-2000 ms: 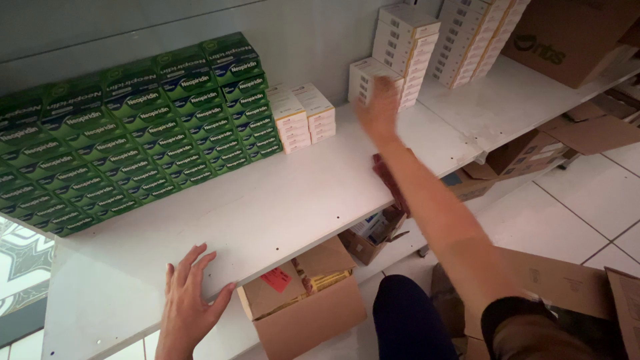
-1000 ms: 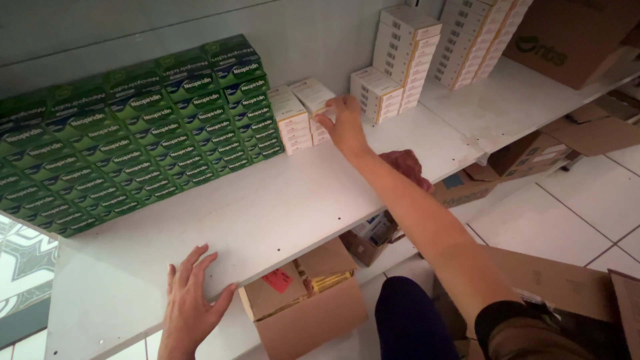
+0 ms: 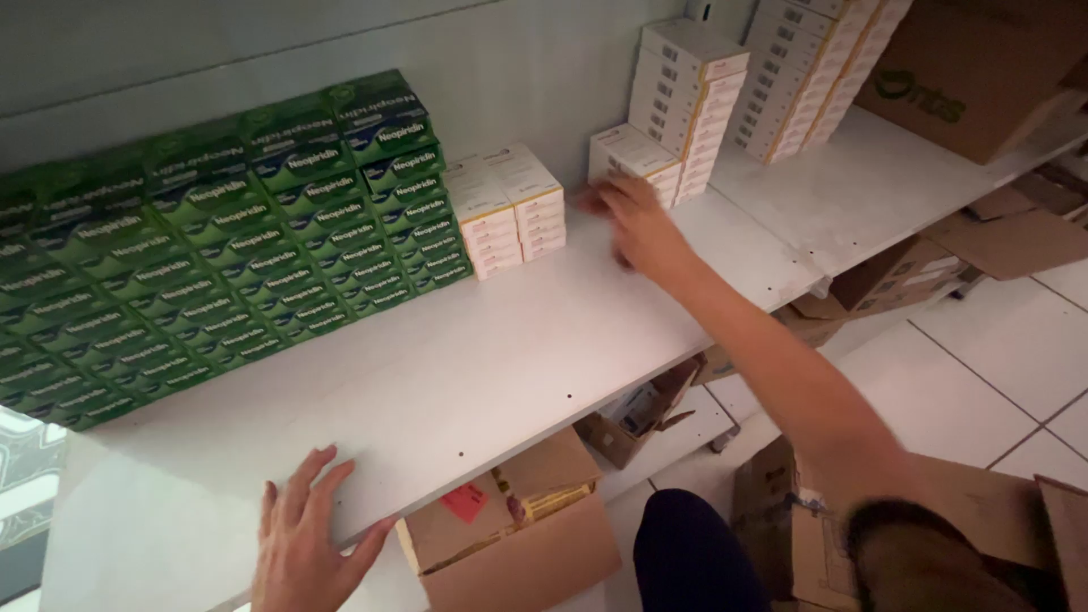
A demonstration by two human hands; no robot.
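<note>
My left hand (image 3: 310, 535) rests with fingers spread on the front edge of the white shelf (image 3: 408, 374) and holds nothing. My right hand (image 3: 642, 225), blurred, is over the shelf in front of a short stack of small white cartons (image 3: 633, 153); whether it touches them or has anything between its fingers cannot be told. A taller stack of white cartons (image 3: 693, 76) stands right behind that one. To the left, two low stacks of white cartons (image 3: 510, 191) stand side by side against a block of green Neopiridin boxes (image 3: 221, 229).
More tall white carton stacks (image 3: 795, 76) and a big brown cardboard box (image 3: 960, 76) stand at the back right. Below the shelf are an open carton (image 3: 527, 561) and a smaller one (image 3: 625, 433). Another cardboard box (image 3: 943, 501) is by my knee on the tiled floor.
My right hand went from the short right stack to the low white stacks on the left, and is now back near the right stack. My left hand stays at the shelf edge.
</note>
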